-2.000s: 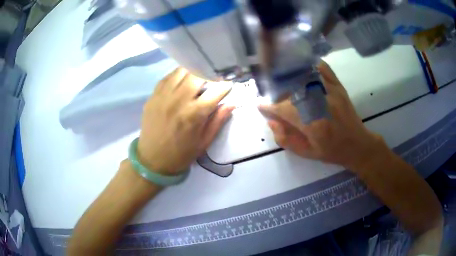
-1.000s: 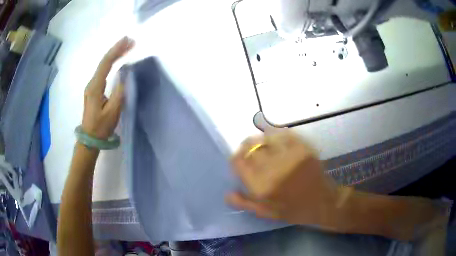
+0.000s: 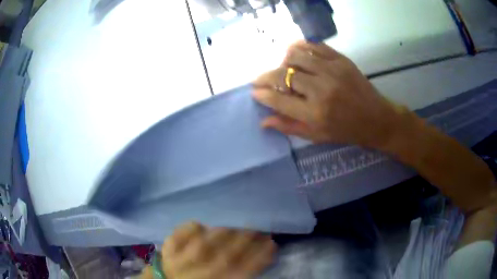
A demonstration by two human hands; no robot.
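A grey-blue fabric panel [image 3: 218, 147], creased lengthwise, lies across the front of the machine table and hangs over its front edge. My right hand [image 3: 327, 98], with a gold ring, grips the panel's upper right corner just in front of the needle plate [image 3: 240, 60]. My left hand [image 3: 218, 252] is blurred at the bottom of the picture, at the panel's lower edge; its fingers are curled on the cloth. The presser foot area [image 3: 255, 6] is cut off by the top edge, with no cloth under it visible.
A dark grey cylinder [image 3: 313, 19] stands beside the needle area. Narrow grey pieces [image 3: 11, 109] hang at the left table edge. A ruler strip [image 3: 338, 163] runs along the front edge. A thin red and blue tool [image 3: 462, 27] lies at upper right. White strips [image 3: 430, 245] show at lower right.
The panel has swung from upright to lying sideways. My left hand has moved from the upper left down to the front edge. My right hand has moved up beside the needle plate with the panel's corner.
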